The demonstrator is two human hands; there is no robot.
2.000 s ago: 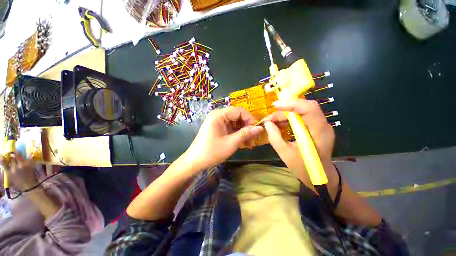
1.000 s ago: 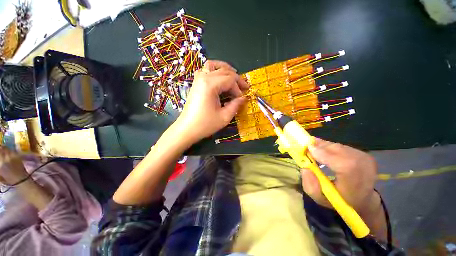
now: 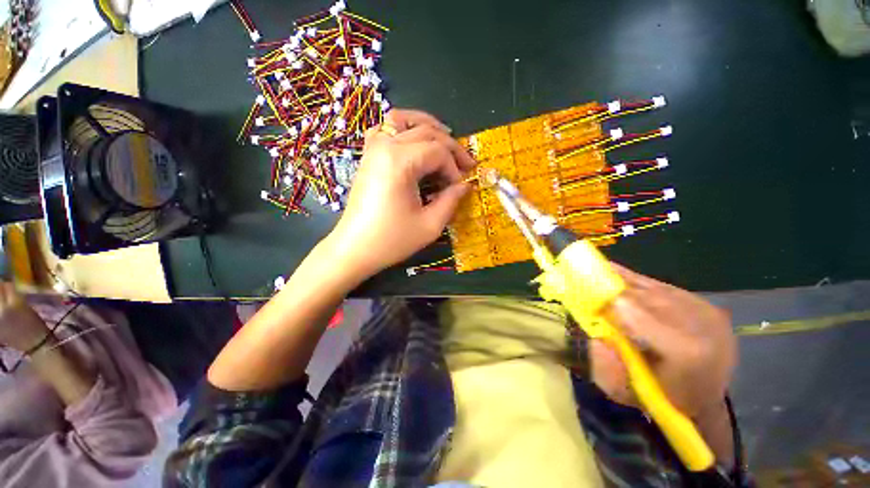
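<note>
An orange board panel (image 3: 525, 191) lies on the dark green bench top, with several connector leads (image 3: 625, 168) sticking out of its right side. My right hand (image 3: 663, 334) is closed around the yellow soldering iron (image 3: 596, 286); its metal tip touches or nearly touches the panel's left part. My left hand (image 3: 405, 191) is at the panel's left edge, thumb and forefinger pinched on a thin lead whose yellow wire end shows near the tip. The rest of that lead is hidden by the fingers. Another lead (image 3: 431, 267) sticks out at the panel's lower left.
A pile of loose leads (image 3: 320, 105) lies left of the panel. A black fan (image 3: 124, 172) stands further left, with a second fan (image 3: 17, 157) cut off by the picture's edge. Another person's arm (image 3: 48, 353) is at the lower left. A pale round object (image 3: 844, 24) is at the upper right.
Two seconds ago both hands were together over the panel with the iron pointing away. Then the right hand swung the tip down to the left part. Since one second ago the hands have hardly moved; the view shifted slightly.
</note>
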